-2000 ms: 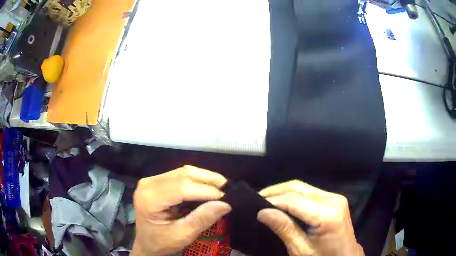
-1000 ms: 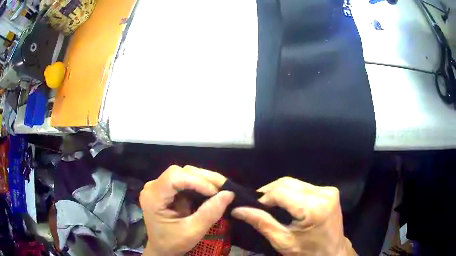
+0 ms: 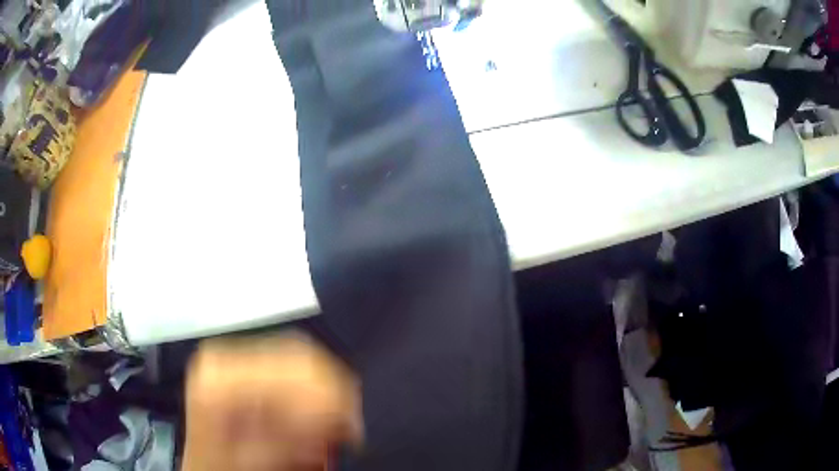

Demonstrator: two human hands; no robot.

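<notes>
A long black cloth panel (image 3: 405,212) runs from the sewing machine's metal foot area (image 3: 419,13) at the top, across the white table and down over its front edge. My left hand (image 3: 271,405) is a blurred shape below the table edge, at the left side of the hanging panel. Its fingers cannot be made out, nor whether it holds cloth. My right hand is out of the picture.
Black-handled scissors (image 3: 658,106) lie right of the panel. A white piece (image 3: 759,110) on dark cloth and a cream tray (image 3: 819,143) are farther right. An orange board (image 3: 87,212) and yellow object (image 3: 37,256) are at left. Dark cloth (image 3: 727,322) hangs lower right.
The view has swung right, so the panel sits farther left and the scissors and tray show. Both hands were pinching black cloth together; now the right is gone and the left is blurred.
</notes>
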